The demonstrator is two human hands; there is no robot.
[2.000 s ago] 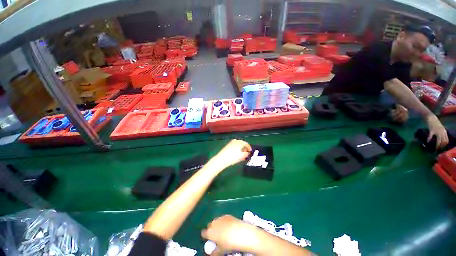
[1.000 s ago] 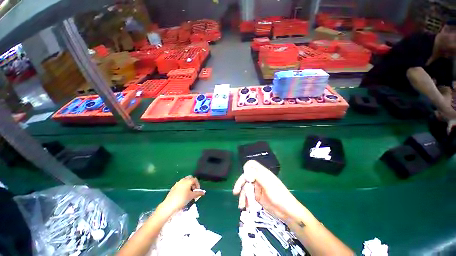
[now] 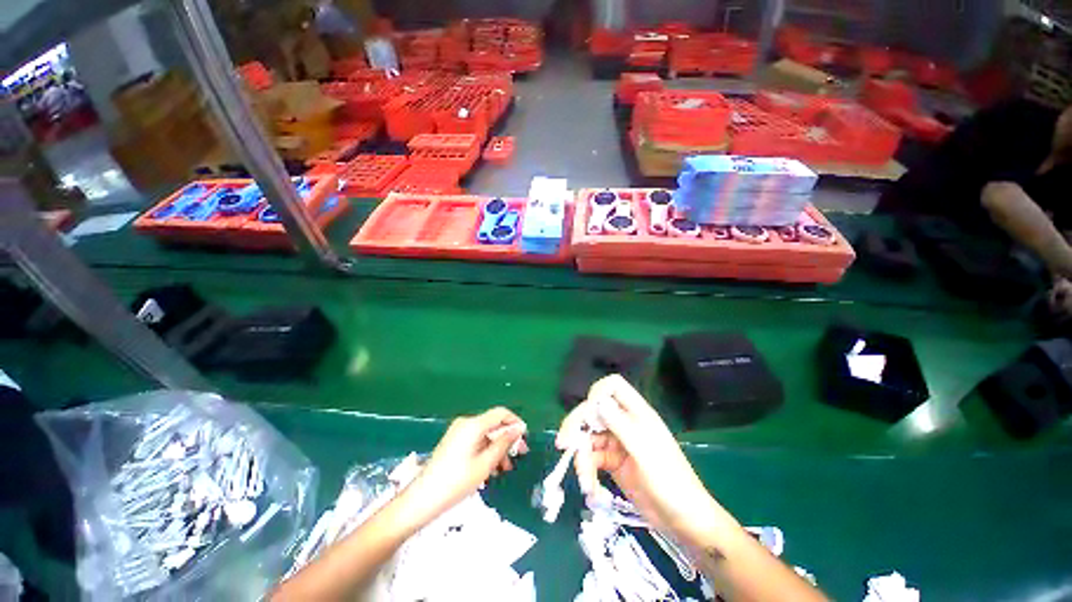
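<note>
My right hand (image 3: 614,437) holds a white corded accessory (image 3: 557,483) that hangs from its fingers, above the pile of white corded accessories (image 3: 623,564). My left hand (image 3: 480,447) is to its left, above the pile of white paper pieces (image 3: 464,553). A small white bit shows at its fingertips, probably a paper piece. Beyond the hands stand a black insert (image 3: 601,362), a black box lid (image 3: 721,374) with pale lettering, and an open black box base (image 3: 871,374) with white contents.
A clear plastic bag (image 3: 182,494) of white accessories lies at left. More black boxes (image 3: 273,342) are on the green belt (image 3: 470,341). Red trays (image 3: 711,251) line the far side. A metal post (image 3: 253,129) stands at left. A person's arm (image 3: 1025,223) is at far right.
Since the first frame, my right hand has left the open black box and both hands are over the piles. The black boxes have shifted right in view as the view turned left.
</note>
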